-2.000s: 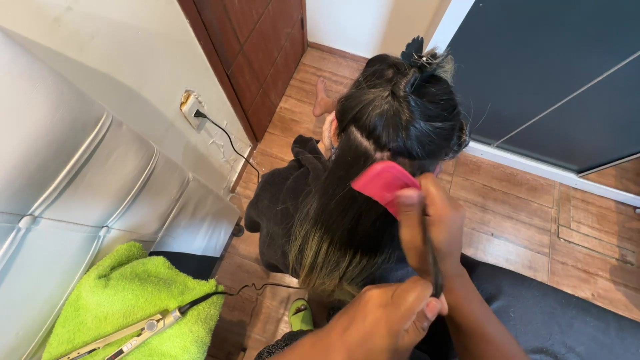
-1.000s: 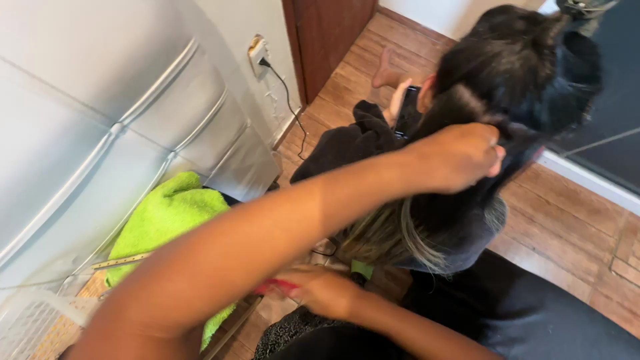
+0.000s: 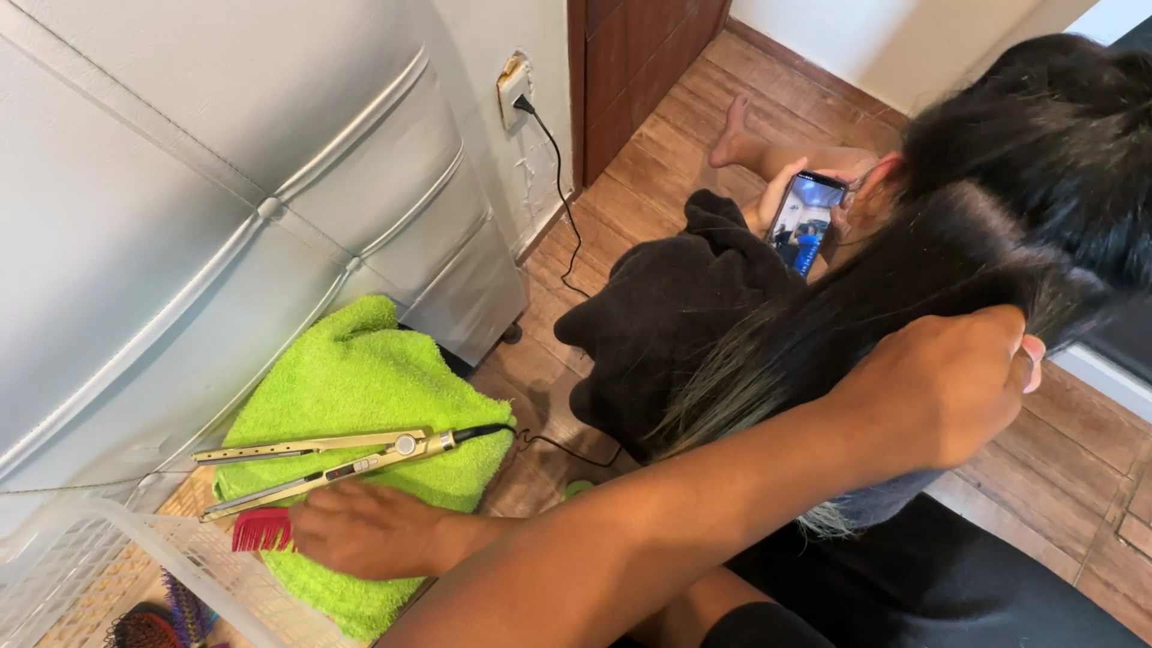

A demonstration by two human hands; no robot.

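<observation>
My left hand [image 3: 954, 387] is closed on a section of the seated person's dark hair [image 3: 864, 279], close to the back of the head. My left arm crosses above my right forearm. Down at the left, my right hand [image 3: 369, 531] holds a red comb [image 3: 262, 529], its teeth showing past the fingers and its handle hidden. That hand rests over a lime green towel [image 3: 360, 369], just below a gold hair straightener [image 3: 396, 450]. The straightener lies on the towel with its plates apart. Upper hair [image 3: 1053, 135] is gathered on top of the head.
A clear plastic basket [image 3: 171, 558] stands at the lower left by hairbrushes [image 3: 148, 625]. A silver padded panel [image 3: 225, 180] rises behind the towel. A black cord [image 3: 562, 180] runs from a wall outlet [image 3: 515, 90]. The seated person holds a phone [image 3: 807, 216]; dark cloth [image 3: 684, 315] lies nearby.
My right hand has carried the red comb from the hair down left to the towel. My left hand has moved up to the hair near the head. The view has shifted left.
</observation>
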